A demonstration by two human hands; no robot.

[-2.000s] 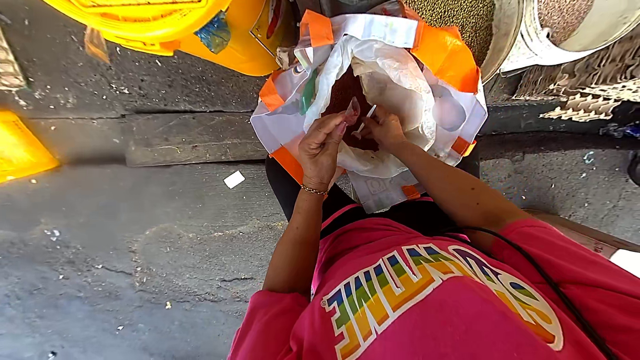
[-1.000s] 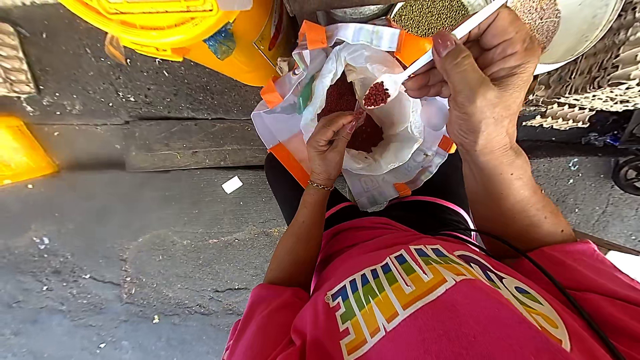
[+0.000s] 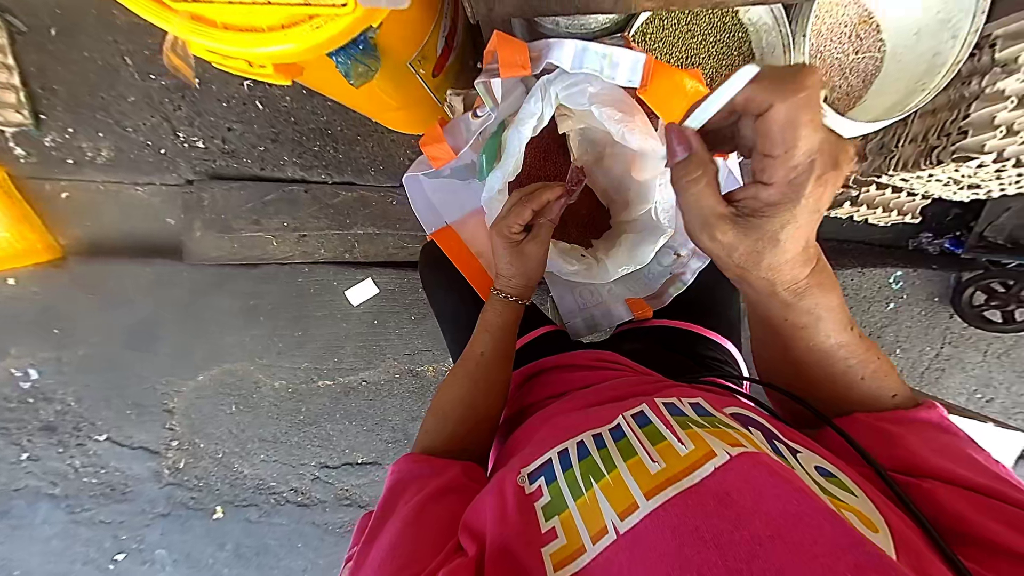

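A white plastic liner bag (image 3: pixel 640 160) stands open inside a white and orange sack between my knees, with small dark red seeds or granules (image 3: pixel 588 220) in it. My left hand (image 3: pixel 524 228) pinches a small clear plastic packet (image 3: pixel 574 180) with something reddish in it, over the bag's opening. Raised to the right of the bag, my right hand (image 3: pixel 772 172) grips a white plastic spoon (image 3: pixel 722 96) by its handle. The spoon's other end is hidden or blurred, so whether it carries anything cannot be told.
A yellow bucket (image 3: pixel 376 88) stands at the upper left. Behind the sack are containers of green beans (image 3: pixel 694 40) and pinkish grains (image 3: pixel 845 52). Egg trays (image 3: pixel 952 136) are stacked at the right, above a black wheel (image 3: pixel 992 300). A white scrap (image 3: pixel 362 292) lies on the pavement.
Two seconds ago both hands were together over the bag. My right hand then rose with a spoonful of red granules and is now farther right. My left hand stays over the bag with the packet.
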